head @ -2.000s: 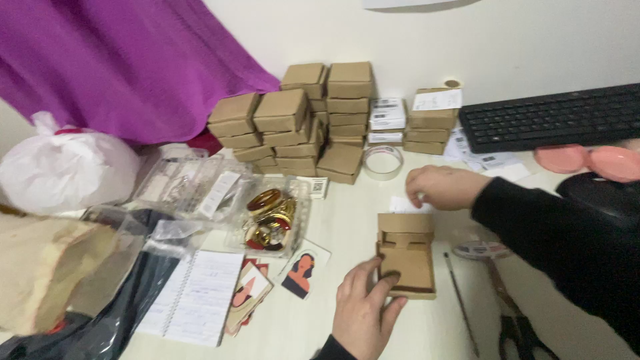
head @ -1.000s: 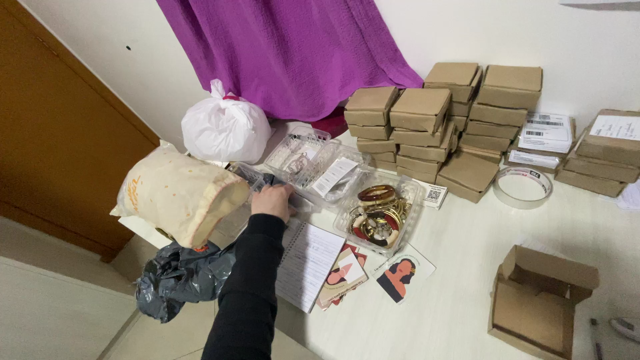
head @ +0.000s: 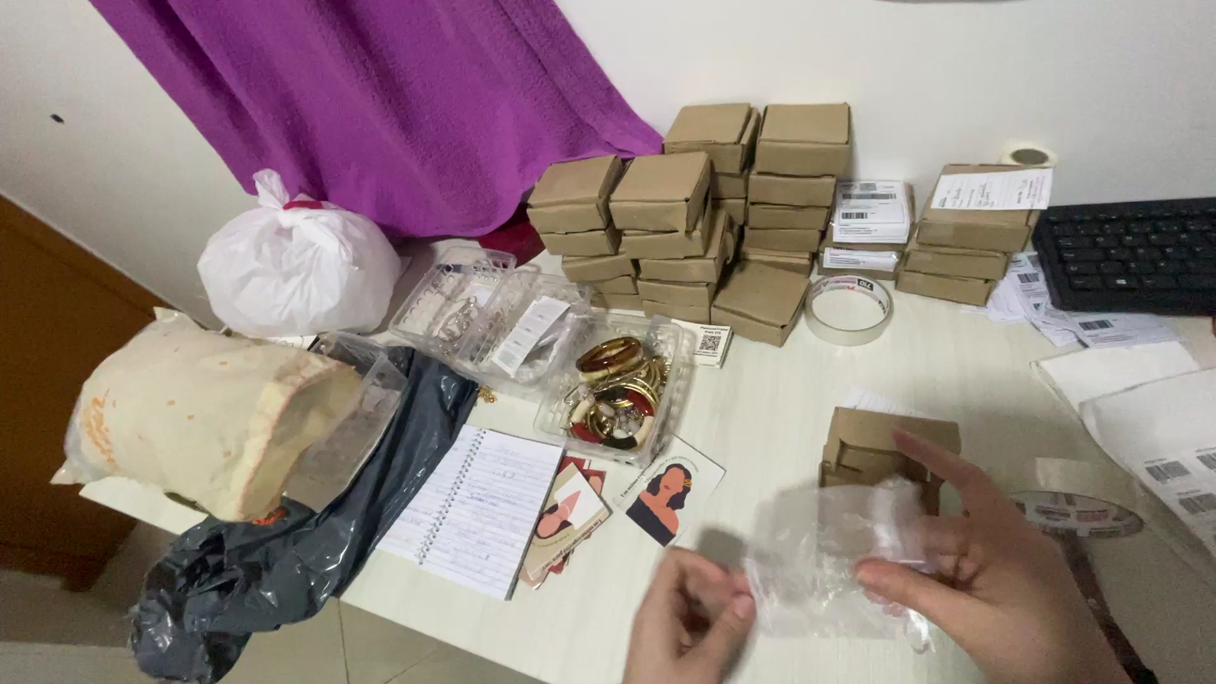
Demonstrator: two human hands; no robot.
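Observation:
Both hands hold a small clear plastic bag (head: 807, 570) above the table's front part. My left hand (head: 693, 613) pinches the bag's left edge between thumb and finger. My right hand (head: 988, 570) grips its right side with the thumb in front and the index finger extended. Behind the bag stands an open cardboard box (head: 888, 437), partly hidden by the bag and my right hand. To the left lie a printed card (head: 670, 494) with a drawn figure, more cards (head: 570, 522) and a spiral notebook (head: 475, 513). A clear tray (head: 617, 394) holds bangles.
Stacked cardboard boxes (head: 660, 195) stand at the back beside labelled packages (head: 871, 214) and a tape roll (head: 848, 311). A keyboard (head: 1130, 252) and labelled papers lie right. At left are a white knotted bag (head: 299, 252), a cream bag (head: 190, 418) and a dark plastic bag (head: 228, 589).
One second ago an arm reached to the clear containers at left; now both hands are at the front right, holding the clear bag. The view has swung right since then.

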